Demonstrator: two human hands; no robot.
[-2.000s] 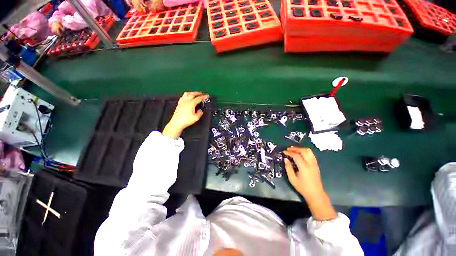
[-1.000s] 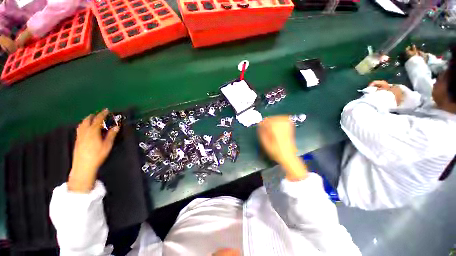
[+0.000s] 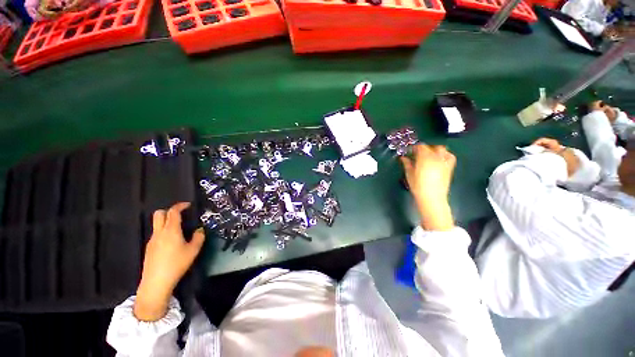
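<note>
My left hand [image 3: 169,245] is over the right edge of the black tray [image 3: 104,209], fingers apart, with nothing seen in it. A silver-and-black paired part [image 3: 161,146] lies at the tray's top right corner. The heap of small metal parts [image 3: 268,199] lies right of the tray. My right hand [image 3: 429,173] is bent over the bench just below the block of small round parts [image 3: 402,139]. Its fingertips point down, and what is under them is hidden.
A black box with white paper [image 3: 349,131] has a red-stemmed tool [image 3: 360,96] leaning on it; a white wipe [image 3: 359,164] lies beside. Another black box [image 3: 454,114] is further right. Orange trays [image 3: 362,31] line the far side. A co-worker's white sleeve [image 3: 529,178] is at right.
My left hand has moved down the tray, away from the paired part now lying at its top corner. My right hand has moved up toward the round parts. The view has shifted slightly.
</note>
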